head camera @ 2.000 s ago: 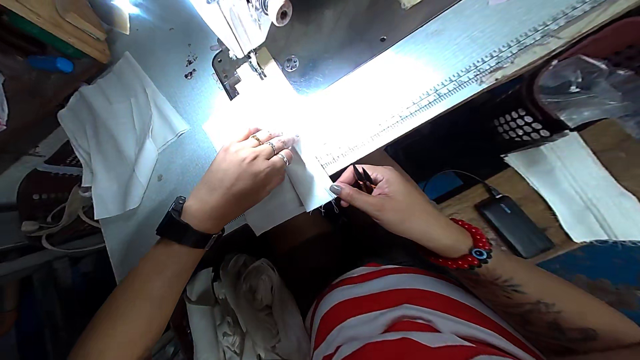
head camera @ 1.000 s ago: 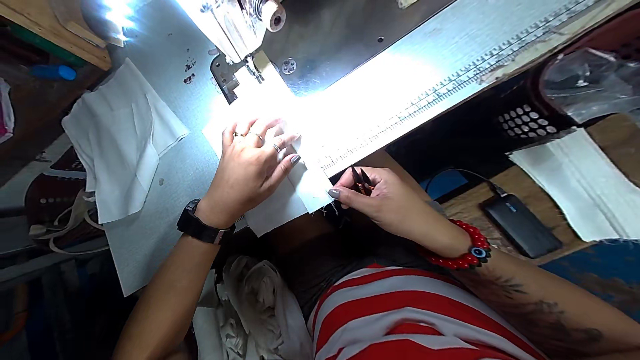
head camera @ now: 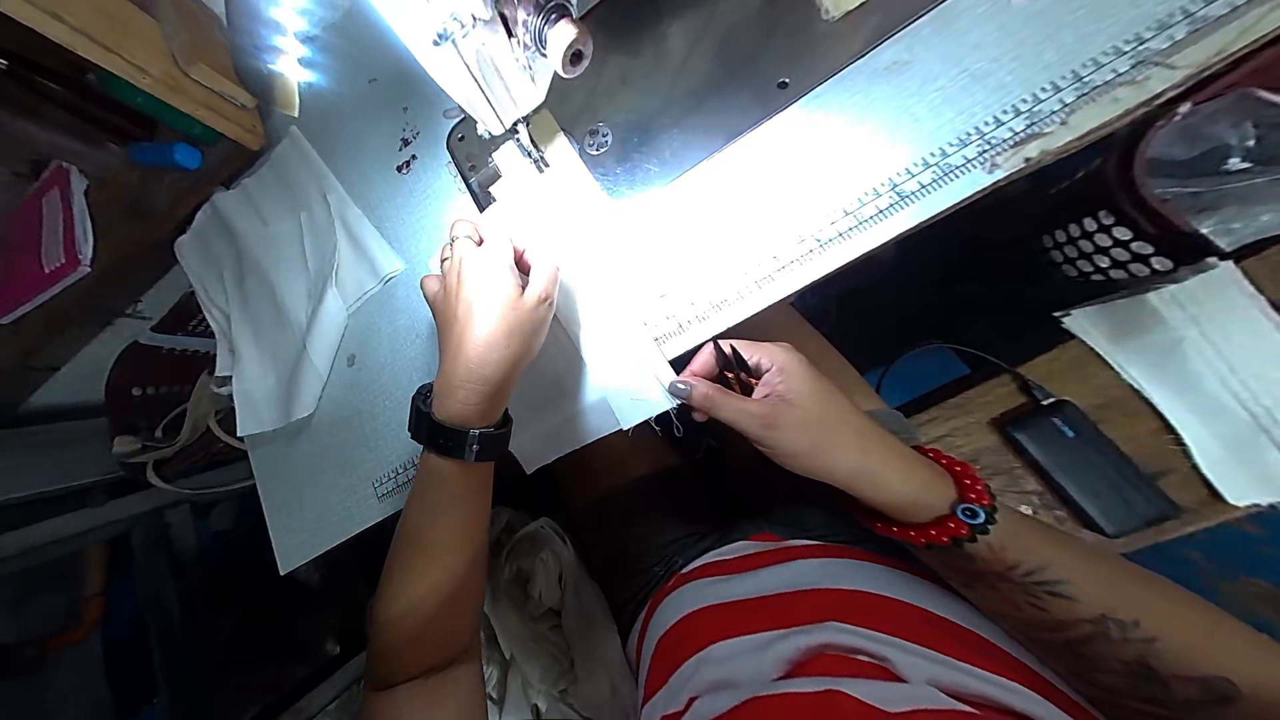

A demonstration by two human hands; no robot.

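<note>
White fabric [head camera: 570, 330] lies in layers under the needle and presser foot of a sewing machine [head camera: 500, 80], its near end hanging at the table edge with loose threads. My left hand [head camera: 490, 310] rests on the fabric's left side just below the presser foot, its fingers curled; whether they pinch the cloth is unclear in the glare. My right hand [head camera: 770, 400] holds dark thread snips [head camera: 735, 370] in its palm, points upward, while thumb and index finger pinch the fabric's near right corner.
Folded white cloth pieces [head camera: 290, 290] lie on the table's left. A printed ruler scale [head camera: 900, 190] runs along the table edge. On a wooden surface at right are a black power bank [head camera: 1090, 465] with a cable and more white cloth [head camera: 1190, 370]. Bundled cloth [head camera: 550, 610] hangs below.
My left hand, spread flat on the fabric a second ago, now has its fingers curled. My right hand stays at the fabric's corner with the snips.
</note>
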